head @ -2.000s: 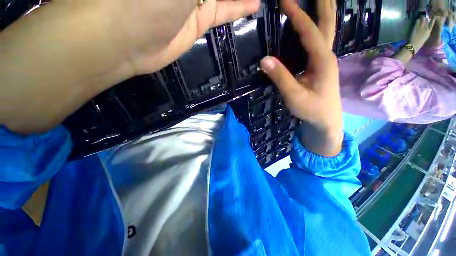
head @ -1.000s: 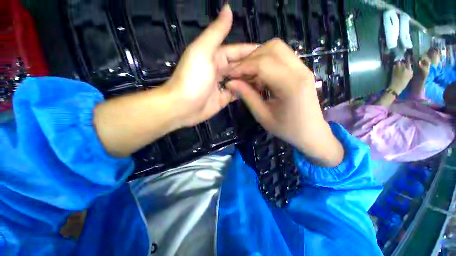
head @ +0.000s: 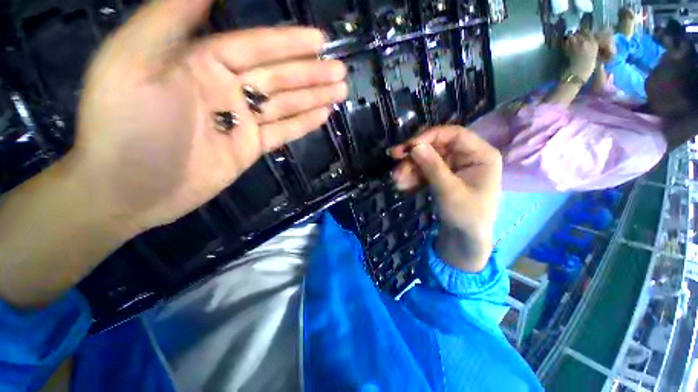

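Observation:
My left hand (head: 164, 115) is palm up with its fingers spread, above the black blister tray (head: 268, 184). Small dark and silvery components (head: 226, 120) lie loose in two spots on its palm and finger base. My right hand (head: 451, 168) is to the right, low over the tray's near edge. Its thumb and forefinger pinch a tiny dark component (head: 406, 151), too small to make out well. Black phone housings (head: 367, 126) sit in the tray's pockets. My left hand covers part of the tray.
A second black tray (head: 390, 230) with smaller pockets is lower, by my lap. A person in a pink smock (head: 566, 145) works to the right beside a green bench top (head: 520, 61). White looped items lie beyond. A green conveyor (head: 605, 306) runs at the lower right.
My hands were together a second ago and are now apart. My left palm has turned up and shows its components. My right hand has moved down, pinching a tiny piece. The view has shifted.

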